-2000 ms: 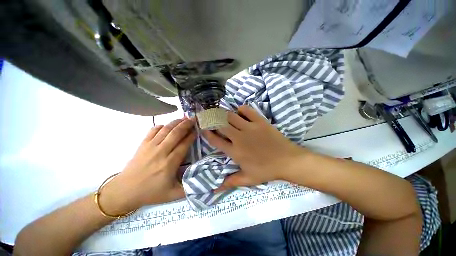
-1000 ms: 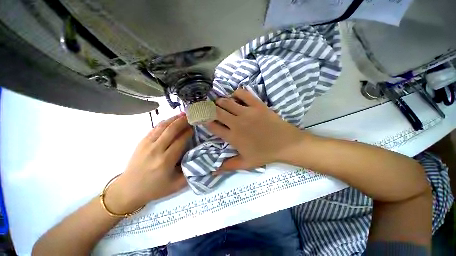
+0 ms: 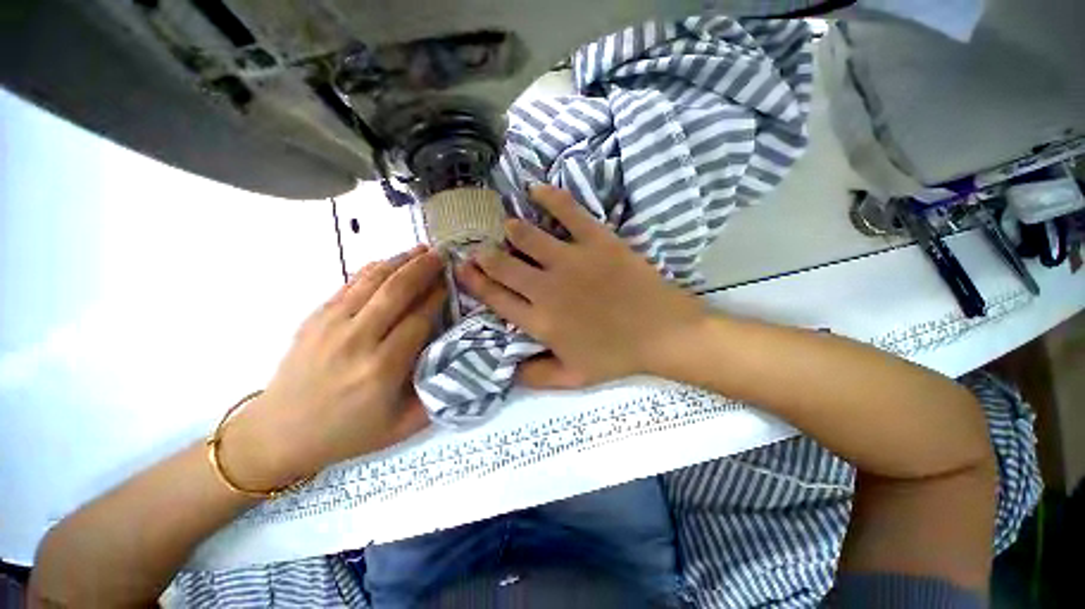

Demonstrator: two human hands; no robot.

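Note:
A striped grey-blue and white garment piece [image 3: 696,149] lies bunched behind and under my hands, with a rolled part between them near the table's front. My left hand [image 3: 357,357] rests at the left of the cloth, fingertips on its edge beside the cream knurled knob [image 3: 465,217]. My right hand [image 3: 595,297] lies on the cloth to the right of the knob, fingers slightly spread, thumb by the rolled part. The sewing machine head [image 3: 298,71] fills the top of the view. The knob and fingers hide the needle and presser foot.
A ruler scale [image 3: 524,446] runs along the table's front edge. Black-handled snips [image 3: 955,271], a small round metal piece [image 3: 875,214] and scissors [image 3: 1011,256] lie at the right. More striped cloth [image 3: 761,523] hangs over the lap. A paper note [image 3: 946,14] shows at the top.
Both hands stay at the cloth beside the knob. The view has shifted, so the machine head and paper note sit higher. The right fingers now lie slightly more spread.

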